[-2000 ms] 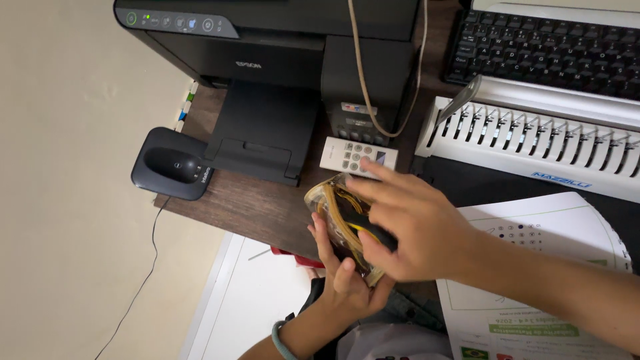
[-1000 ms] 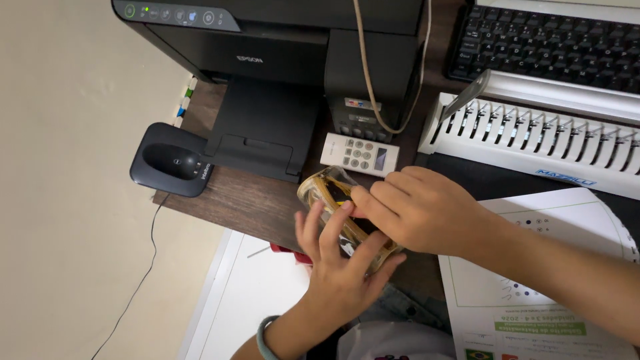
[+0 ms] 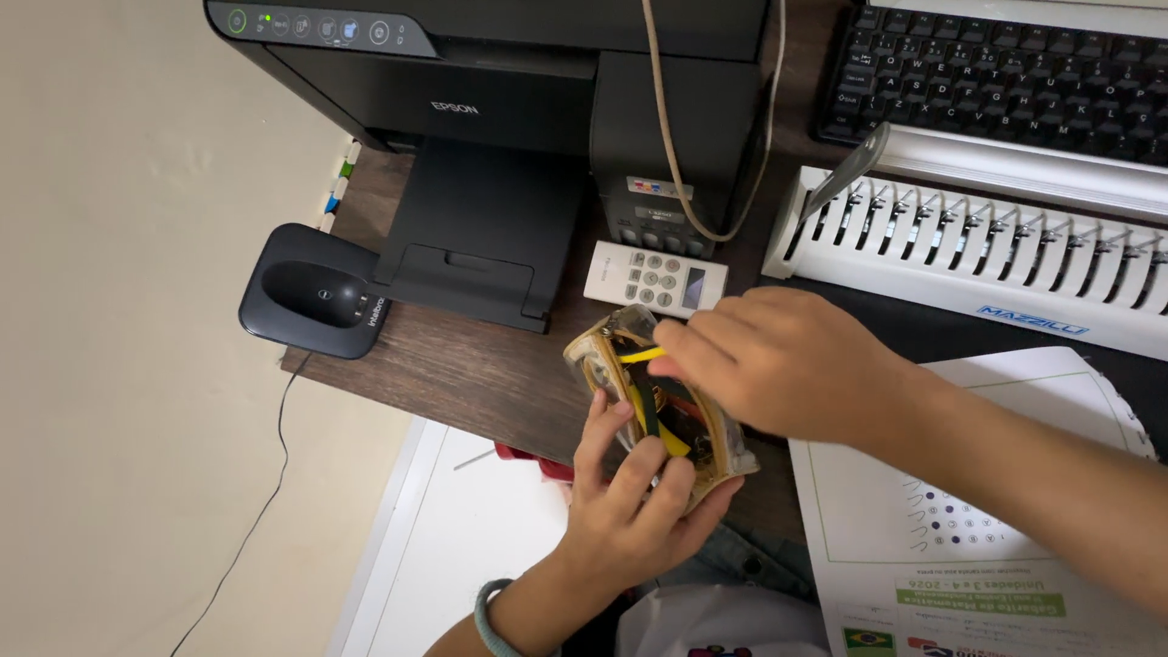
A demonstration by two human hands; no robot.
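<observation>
A clear plastic zip pouch with tan trim (image 3: pixel 730 443) is unzipped near the desk's front edge. My left hand (image 3: pixel 630 502) holds it from below, its fingers over the near side and the opening. My right hand (image 3: pixel 776 365) is at the upper right of the opening, its fingertips pinching a slim yellow item (image 3: pixel 641 355), whose kind I cannot tell. Inside the pouch lies a yellow and black object (image 3: pixel 650 411), partly covered by my left fingers. Other contents are too dark to name.
A black Epson printer (image 3: pixel 511 100), its output tray out, stands behind the pouch. A white remote control (image 3: pixel 655 278) lies just beyond it. To the right are a Mazzilli binding machine (image 3: pixel 967 246), a keyboard (image 3: pixel 1004 82) and printed sheets (image 3: pixel 858 511). A black charging cradle (image 3: pixel 315 292) sits left.
The pouch's opening is spread wider, showing yellow and black contents. My right fingers, earlier over the pouch, now grip a slim yellow item at its upper end.
</observation>
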